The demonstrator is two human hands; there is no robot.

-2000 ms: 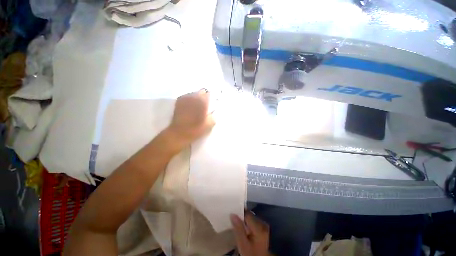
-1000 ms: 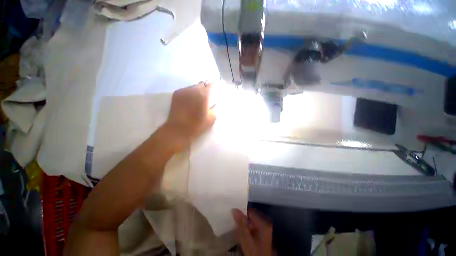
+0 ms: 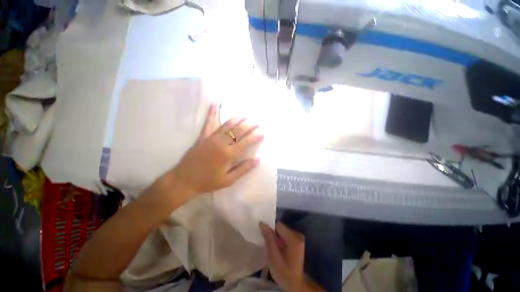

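Observation:
A cream cloth panel (image 3: pixel 245 199) runs from the glare under the head of the white sewing machine (image 3: pixel 336 74) down over the table's front edge. My left hand (image 3: pixel 225 154) lies flat on the panel with its fingers spread, just left of the glare, and a ring shows on one finger. My right hand (image 3: pixel 285 251) pinches the panel's lower right corner below the table edge. The needle and presser foot are lost in the bright light. More sewn cream cloth (image 3: pixel 194 245) hangs beneath the panel towards my lap.
Large cream pieces (image 3: pixel 85 102) cover the table's left side, with folded layers at the top. A red crate (image 3: pixel 63 234) stands lower left. A black phone (image 3: pixel 409 118), snips (image 3: pixel 451 170), a red-handled tool (image 3: pixel 479 154) and black-handled scissors (image 3: pixel 509 191) lie right. Pale cloth (image 3: pixel 379 275) shows below the table.
My left hand has gone from a closed fist near the needle area to flat and spread on the panel, slightly lower. My right hand still holds the corner. The camera view has shifted somewhat.

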